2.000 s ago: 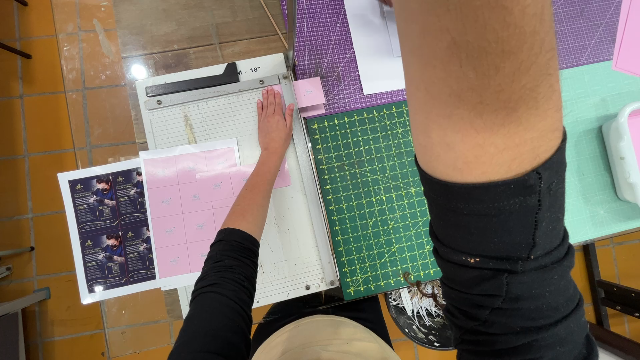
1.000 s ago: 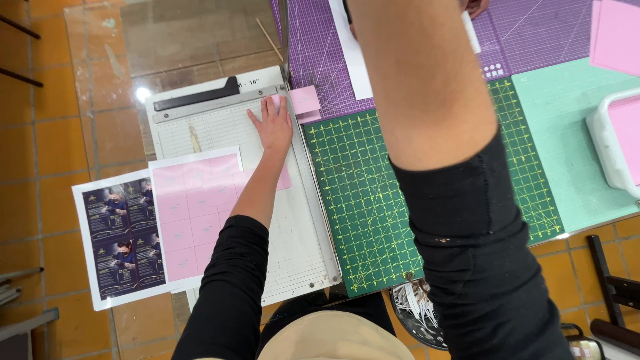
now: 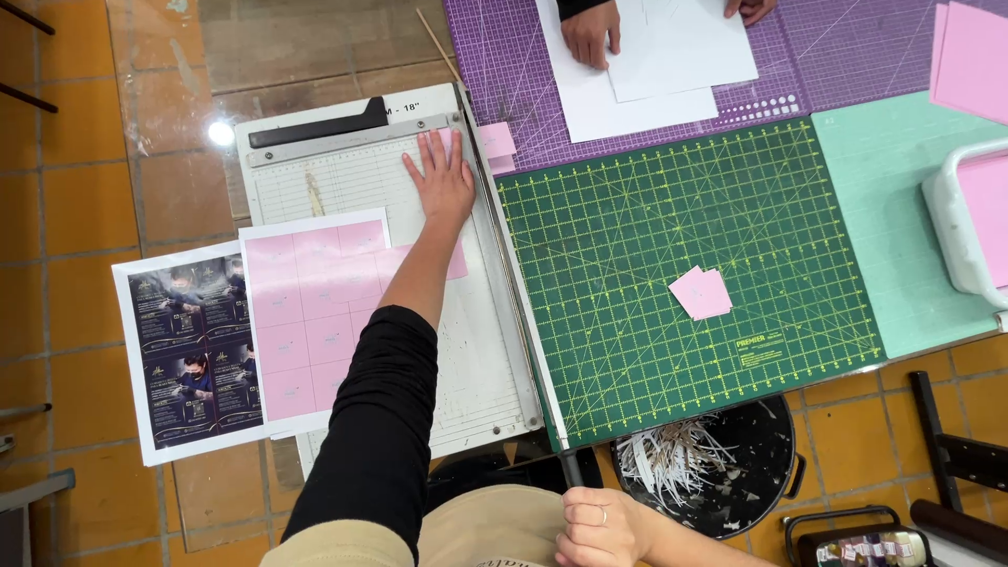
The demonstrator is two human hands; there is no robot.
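Observation:
My left hand (image 3: 445,189) lies flat, fingers spread, on the bed of a guillotine paper trimmer (image 3: 480,339), pressing a pink card piece against its top rail. Pink card (image 3: 498,140) sticks out past the cutting edge there. My right hand (image 3: 591,524) is closed around the black handle of the trimmer's blade arm (image 3: 524,315), which is down along the bed's right edge. Printed pink sheets (image 3: 315,315) and a dark printed sheet (image 3: 197,346) lie on the bed's left side, overhanging it. A small pile of cut pink cards (image 3: 701,293) rests on the green cutting mat (image 3: 630,362).
A co-worker's hands (image 3: 591,35) rest by white sheets (image 3: 677,55) on the purple cutting mat (image 3: 512,87). At right are a white plastic tub (image 3: 949,228) and pink sheets (image 3: 976,63). Below the table edge stands a black bin (image 3: 764,465) with paper strips.
My right arm, stretched forward over the green mat before, has come back toward my body, and that hand now holds the blade handle. The blade arm has come down. My left hand stays on the trimmer.

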